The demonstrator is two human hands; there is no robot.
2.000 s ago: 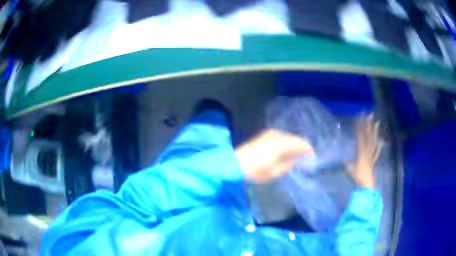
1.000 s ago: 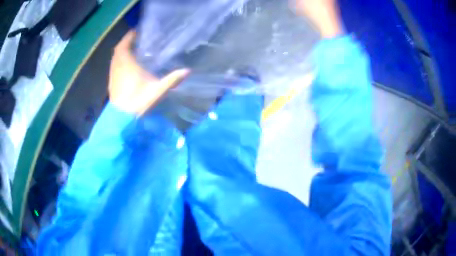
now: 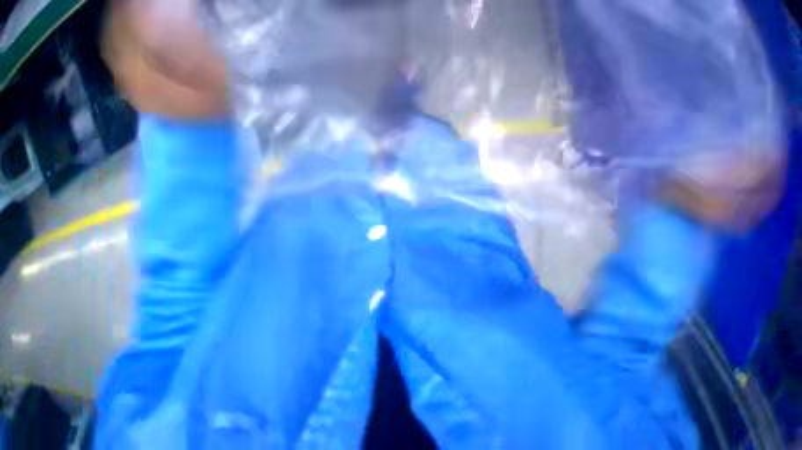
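Note:
A large clear plastic bag [image 3: 325, 83] is spread between my hands across the top of the view, in front of my blue coat. My left hand [image 3: 167, 66] is at the bag's left side, at the upper left, blurred and cut off by the top edge. My right hand [image 3: 734, 189] is at the bag's lower right side, blurred and partly behind the plastic, gripping it. The fingers of my left hand are too blurred to make out, but the bag runs from it.
Grey floor with a yellow line [image 3: 83, 227] lies below. A corner of the green bench [image 3: 31, 31] shows at the upper left, with dark items under it. Blue panels [image 3: 763, 272] stand along the right side.
The bag has been pulled out wide between my hands and is nearer to me. My right hand has moved down and right. The bench has shifted to the upper left corner.

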